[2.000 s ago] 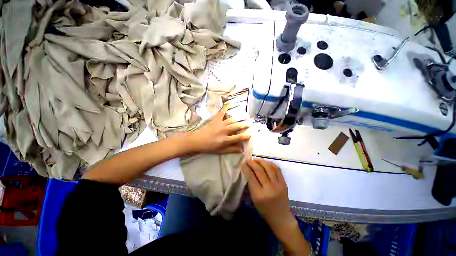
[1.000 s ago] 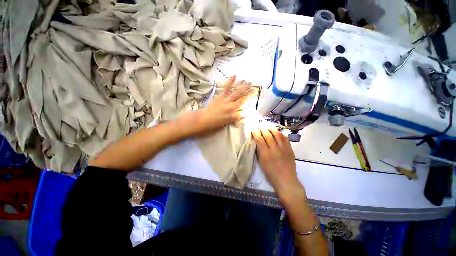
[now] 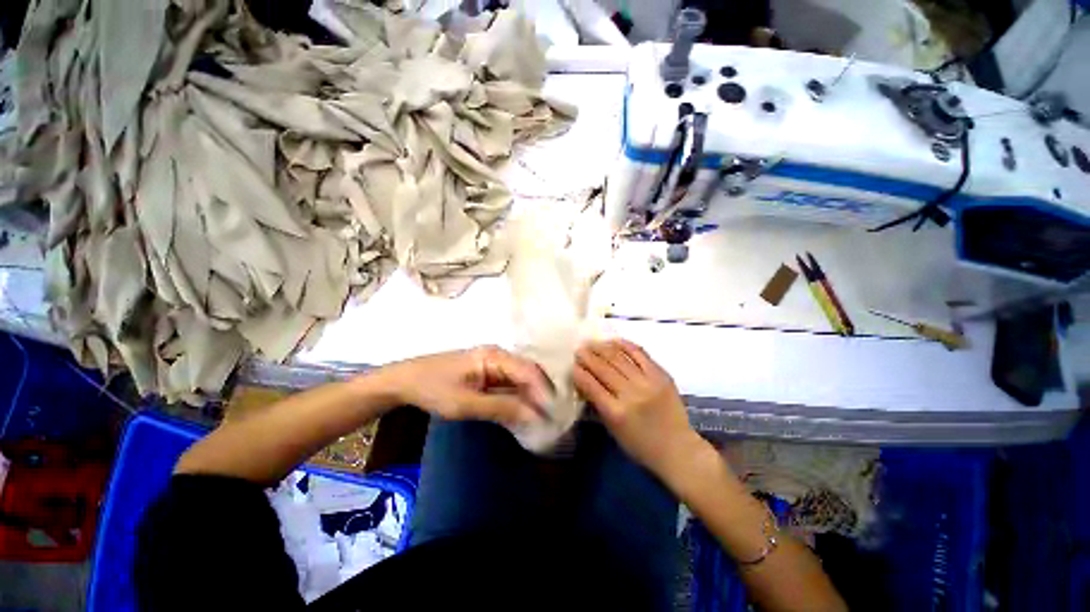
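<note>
A beige garment piece (image 3: 557, 305) runs from beside the needle area (image 3: 634, 233) down to the table's front edge. My left hand (image 3: 484, 385) holds its lower left side, fingers bent and slightly blurred. My right hand (image 3: 628, 389) grips its right edge with the fingertips. The piece is pale and overexposed near the lamp, so its seams cannot be read. The white sewing machine (image 3: 837, 155) with a blue stripe stands to the right, behind my right hand. The big tangled beige heap (image 3: 227, 179) lies on the left of the table.
Right of the needle lie a brown tag (image 3: 779, 285), snips (image 3: 825, 294), an awl-like tool (image 3: 918, 328) and a black object (image 3: 1023, 356). Below the table are a blue crate (image 3: 138, 496) with white scraps (image 3: 335, 538), a red crate (image 3: 48, 502) and a cardboard box (image 3: 257, 403).
Both hands have moved from the needle area down to the table's front edge, drawing the beige piece with them. The camera view has shifted, showing more of the machine's right end.
</note>
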